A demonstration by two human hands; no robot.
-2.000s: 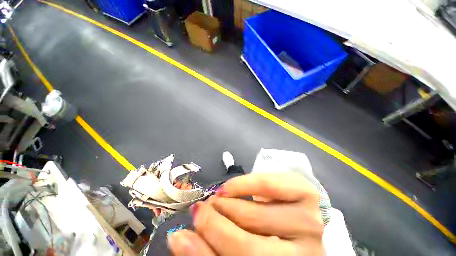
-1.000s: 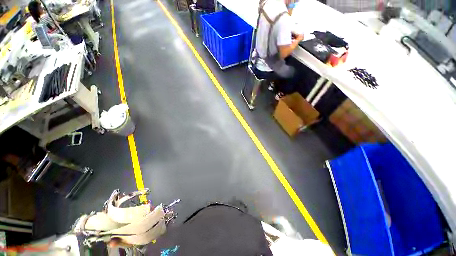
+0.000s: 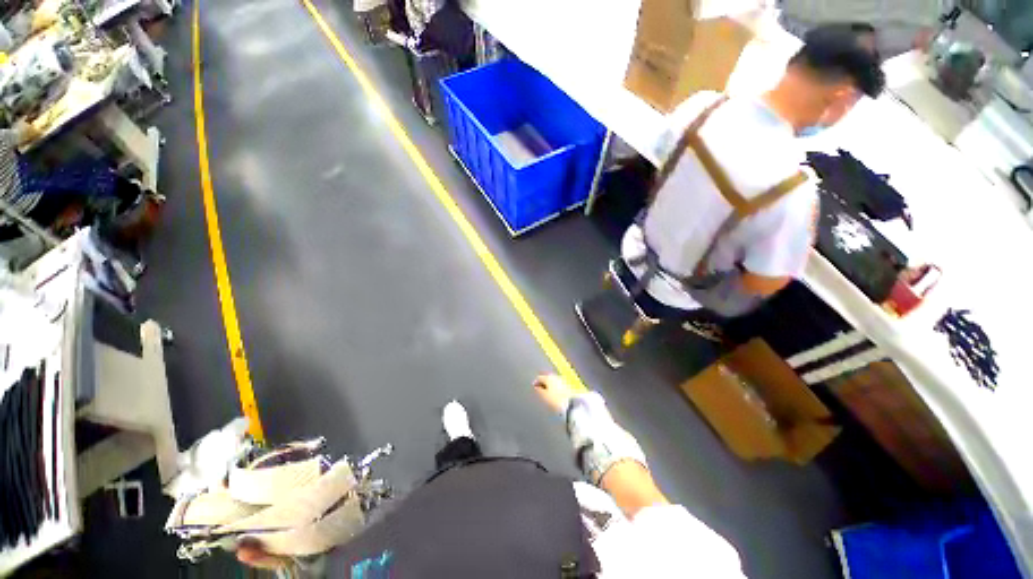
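Observation:
A thick bundle of beige webbing straps point(image 3: 278, 503) with small metal pieces at its ends is at the lower left, in front of my body. My left hand point(image 3: 258, 554) shows only in part under the bundle and holds it; most of its fingers are hidden. My right hand point(image 3: 549, 392) hangs out over the floor, right of my body, small in view. It appears empty; its finger spread is unclear.
An aisle with yellow lines point(image 3: 425, 170) runs ahead. At right, a seated person point(image 3: 725, 204) works at a long white table point(image 3: 844, 296), near a cardboard box point(image 3: 765, 402) and a blue bin point(image 3: 515, 147). Tables with black strips point(image 3: 25, 452) stand at left.
The view has moved forward along the aisle, and the seated person appears nearer. My right hand, close to the camera two seconds ago, is now low over the floor. The bundle stays at lower left.

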